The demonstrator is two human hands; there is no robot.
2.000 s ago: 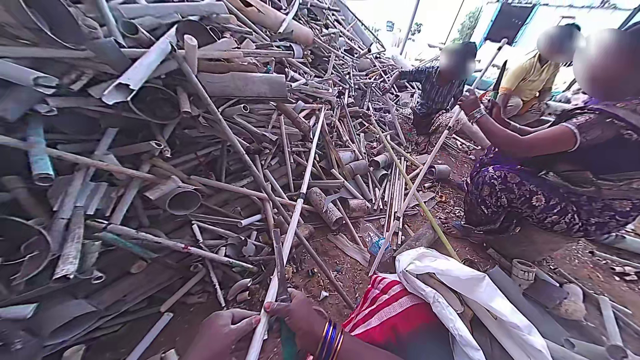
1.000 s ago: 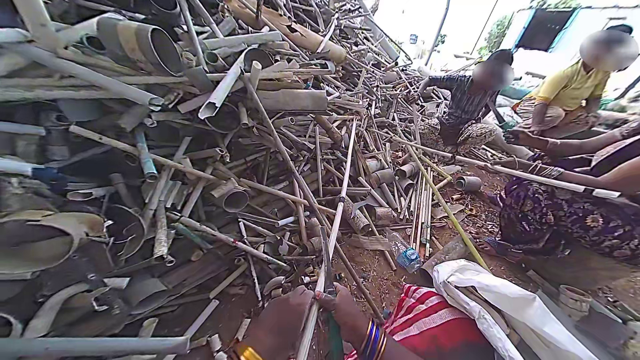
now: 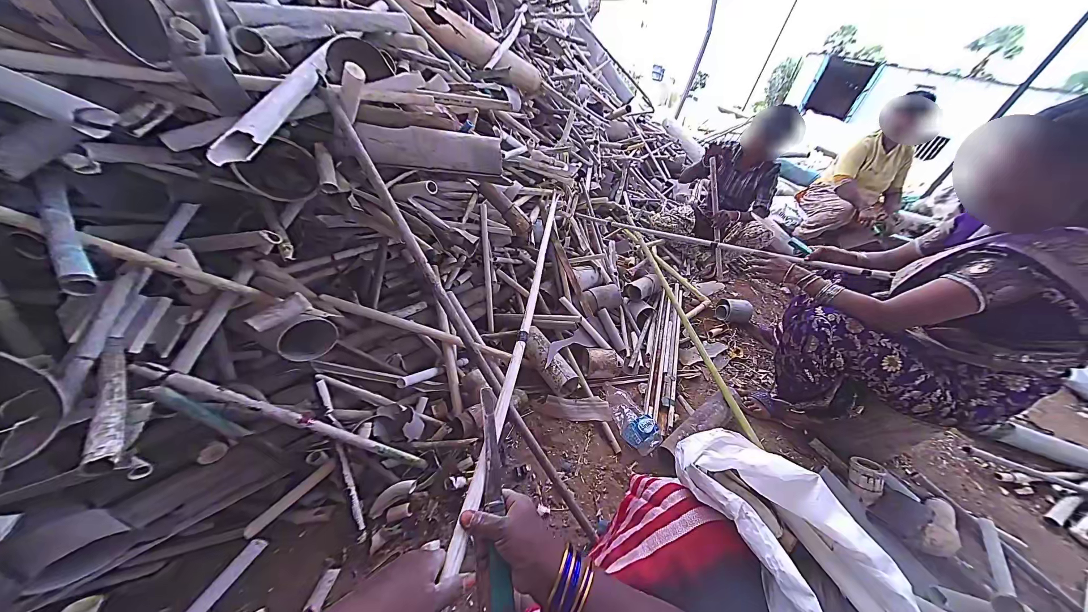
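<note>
A long, thin white plastic pipe (image 3: 529,314) runs from my hands up across the scrap pile. Low in the view, my left hand (image 3: 408,582) grips its near end. My right hand (image 3: 518,544), with bangles at the wrist, is closed around the green handle of a dark-bladed cutting tool (image 3: 490,450). The blade stands upright against the pipe, and my right fingers also touch the pipe. The tool's exact kind cannot be told.
A large heap of scrap plastic pipes (image 3: 425,149) rises ahead and left. A white sack (image 3: 765,476) lies beside red-striped cloth (image 3: 654,518) at lower right. A plastic bottle (image 3: 636,421) lies on the ground. A seated person (image 3: 952,297) holds a long pipe at right; two people sit beyond.
The person at right has shifted a long pipe from steeply raised to nearly level. My hands stay at the white pipe and the tool. The view has swung right and back.
</note>
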